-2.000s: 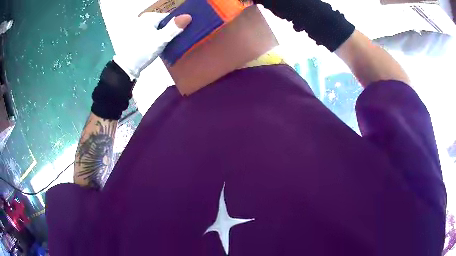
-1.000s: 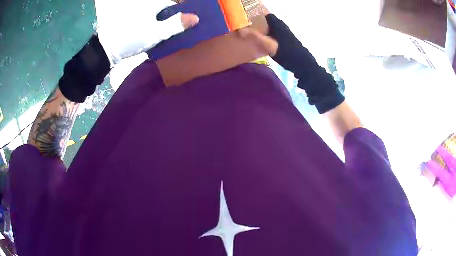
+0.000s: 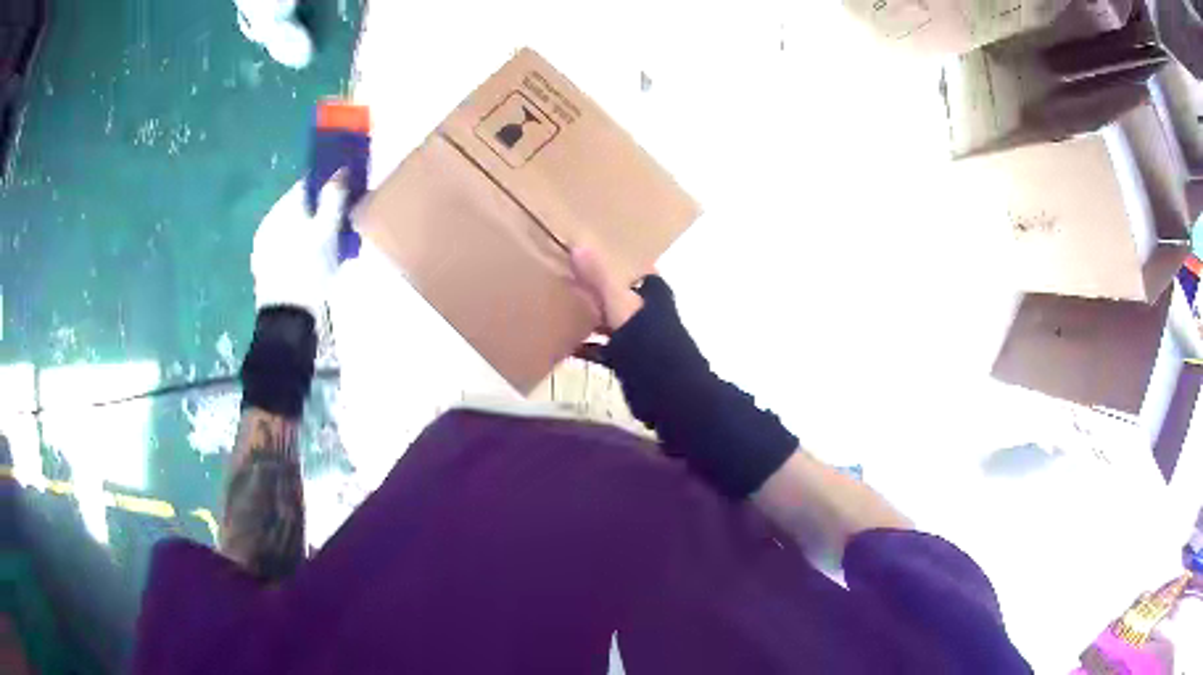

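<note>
A brown cardboard carton [image 3: 528, 218] lies closed on the white worktable [image 3: 805, 251], turned at an angle, with a wine-glass mark and a centre seam. My left hand [image 3: 301, 237], in a white glove, holds the blue and orange tape gun [image 3: 340, 152] beside the carton's left corner, over the table's left edge. My right hand [image 3: 610, 293], with a black wrist cover, grips the carton's near right edge, thumb on top by the seam; its other fingers are mostly hidden.
Open brown cartons [image 3: 1075, 218] stand along the right side. Green floor [image 3: 145, 237] lies to the left, with a cable across it. A white shoe-like shape [image 3: 275, 29] is at the top left. Something pink [image 3: 1128, 653] is at the lower right corner.
My left hand has moved the tape gun off the carton to the left. The carton lies farther from my body, its marked face now visible. My right hand still holds it.
</note>
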